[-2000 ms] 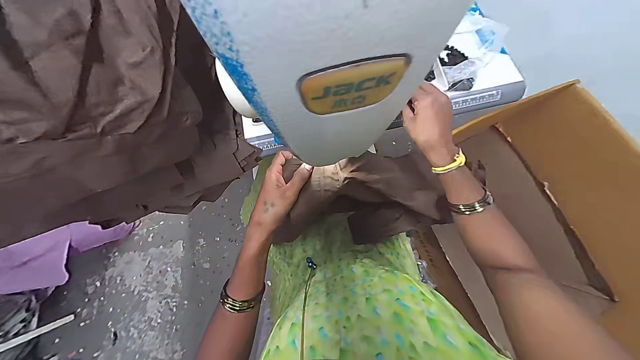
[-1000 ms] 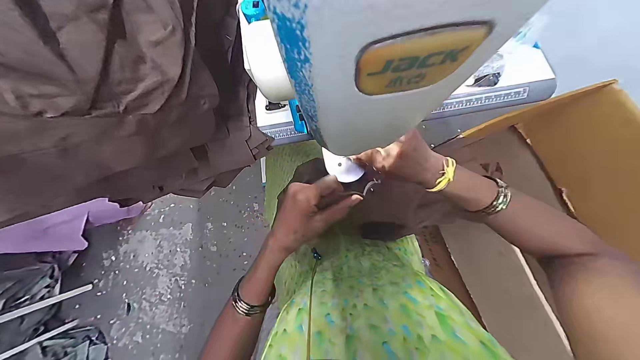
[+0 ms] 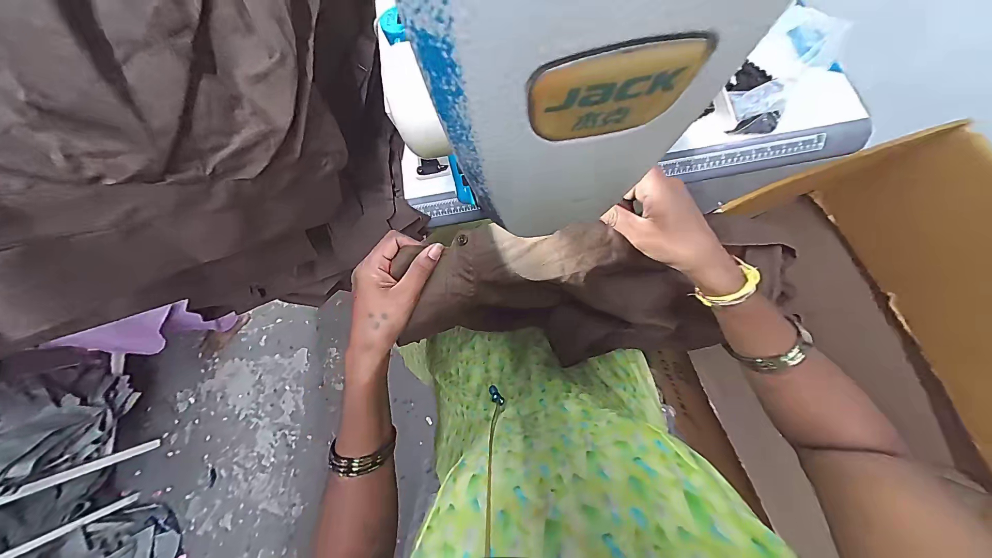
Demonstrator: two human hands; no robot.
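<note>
A brown cloth garment piece [image 3: 635, 294] is stretched between my two hands, below the head of a Jack sewing machine [image 3: 573, 170]. My left hand [image 3: 391, 287] pinches its left end between thumb and fingers, beside a small dark button [image 3: 463, 240] on the cloth. Farther right, my right hand [image 3: 666, 225] grips the upper edge of the same piece, close to the machine head. Light falls on the middle of the cloth. The machine's needle area is hidden behind the head.
Piled brown fabric [image 3: 170, 155] fills the upper left, with purple cloth [image 3: 147, 329] under it. A cardboard box [image 3: 914, 225] stands at the right. On the machine bed [image 3: 814, 101] lie dark small items and a plastic bag. Grey cloth [image 3: 54, 418] and white rods are at lower left.
My hands, close together beneath the machine head a second ago, have moved apart, and the cloth is spread between them. The white round part seen below the head is now out of sight.
</note>
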